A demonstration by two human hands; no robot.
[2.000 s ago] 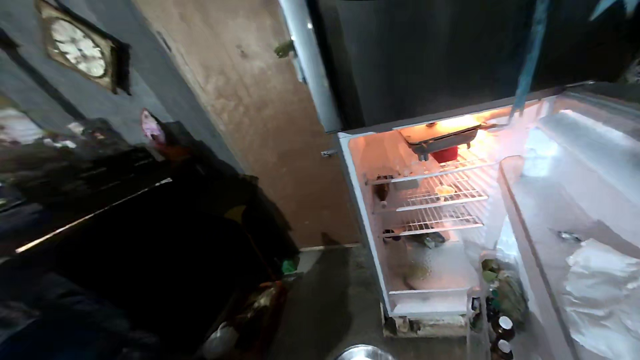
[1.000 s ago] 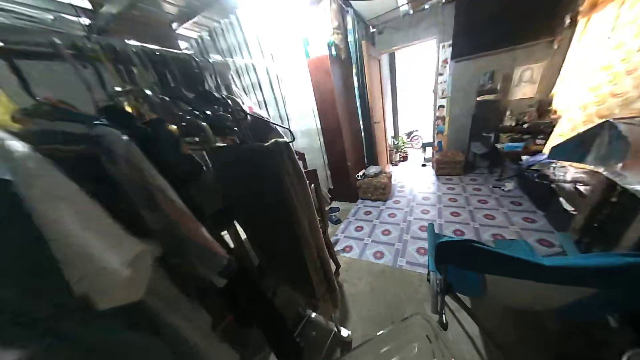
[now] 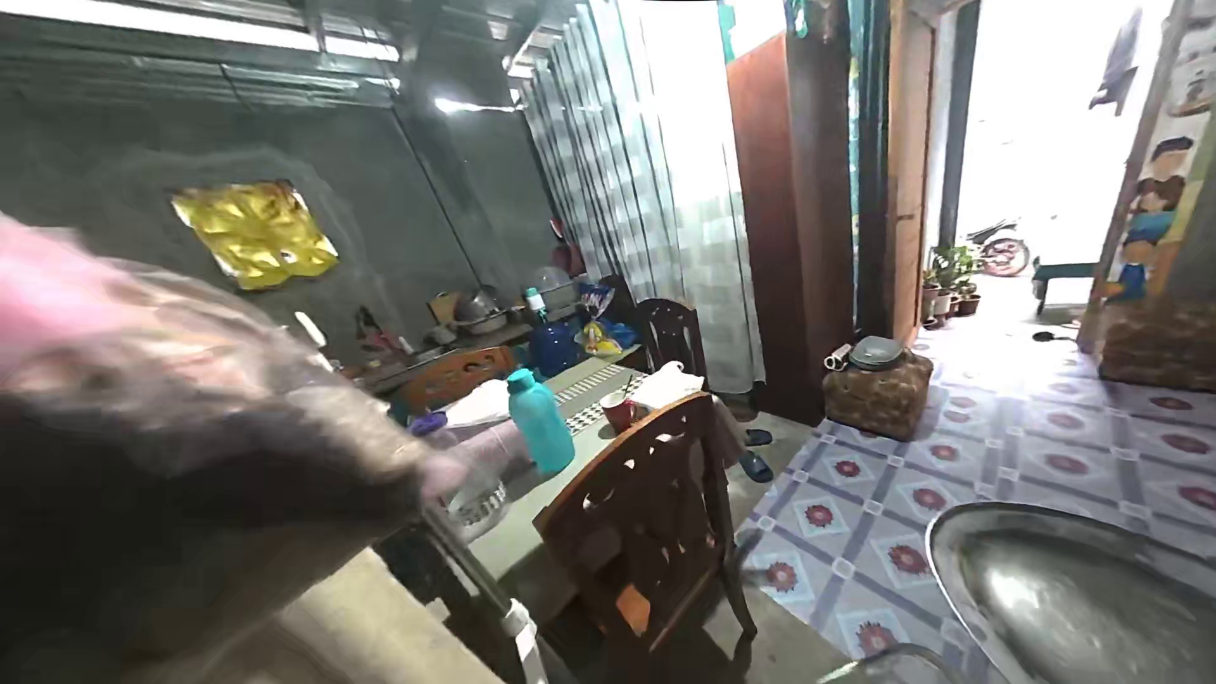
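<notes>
Neither my left hand nor my right hand shows in this frame, so what they hold or touch is hidden. A shiny metal basin (image 3: 1092,589) fills the lower right corner, cut off by the frame edge. Beside it, at the bottom edge, shows the rim of a clear container (image 3: 898,655). To the left, a dining table (image 3: 518,541) bears a turquoise bottle (image 3: 540,423), a red cup (image 3: 617,413) and white cloths or plastic.
A carved wooden chair (image 3: 646,494) stands at the table's near side. Blurred hanging clothes (image 3: 190,399) crowd the left. A brown padded stool (image 3: 879,394) and slippers (image 3: 756,465) sit on the floor near the cabinet (image 3: 788,228). Potted plants (image 3: 953,285) are by the open doorway.
The view has swung from an open refrigerator, past a clothes rack, to the dining table and doorway. The metal basin now shows much more at lower right.
</notes>
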